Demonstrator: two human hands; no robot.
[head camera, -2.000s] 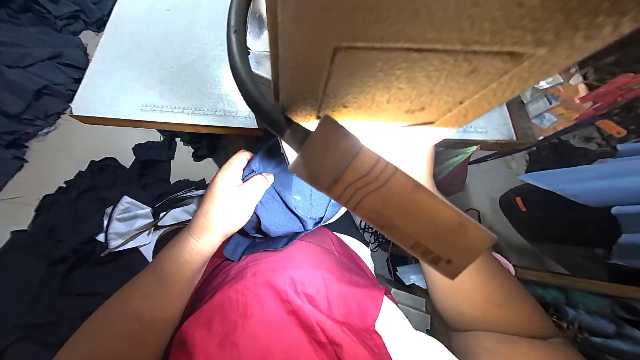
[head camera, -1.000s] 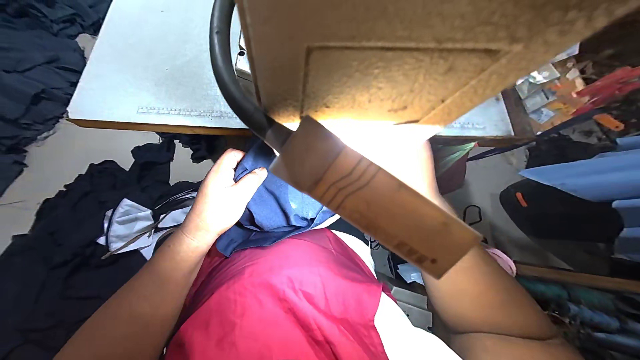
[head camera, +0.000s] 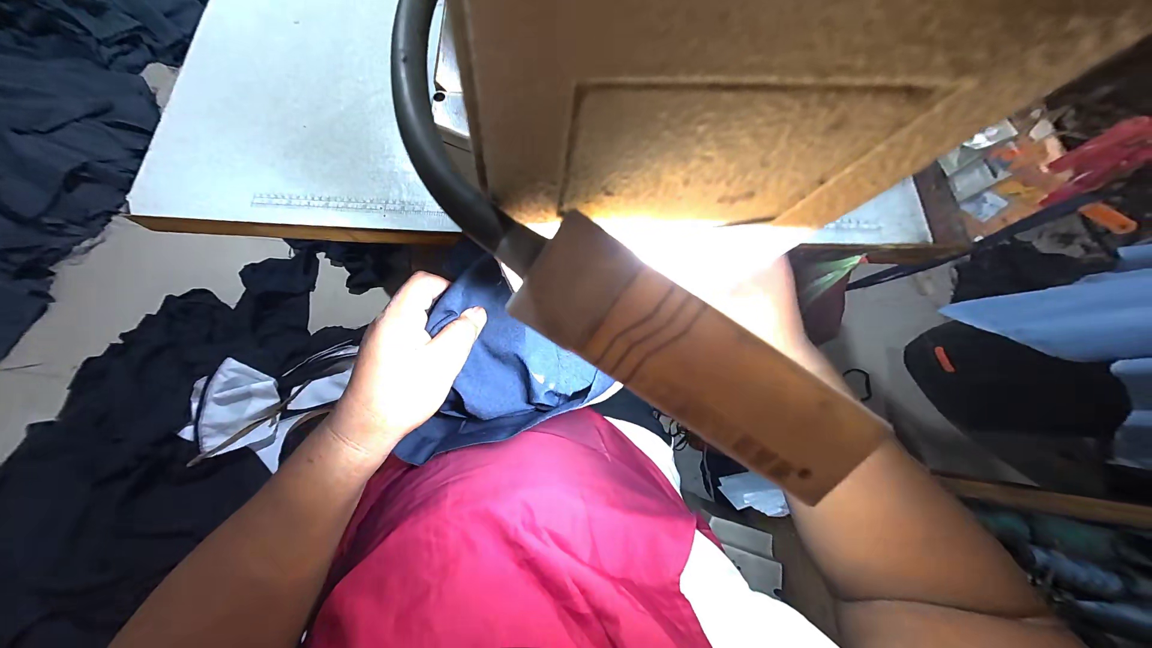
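Observation:
My left hand (head camera: 405, 360) grips the edge of a dark blue cloth (head camera: 504, 360) between thumb and fingers, just below the front edge of the white worktable. The cloth hangs over my lap, against red fabric (head camera: 513, 540). My right hand (head camera: 760, 288) reaches to the table edge under a bright glare; its fingers are hidden by the glare and by a flat lamp head (head camera: 702, 360) on a black gooseneck (head camera: 432, 153). Whether it holds anything cannot be seen.
A large brown board-like box (head camera: 747, 135) blocks the view above the white worktable (head camera: 288, 117), whose front edge bears a printed ruler. Dark cloth (head camera: 117, 477) lies in heaps at the left, with white pieces (head camera: 243, 409) on it. Blue cloth (head camera: 1053, 310) and a black item (head camera: 1008, 378) are at the right.

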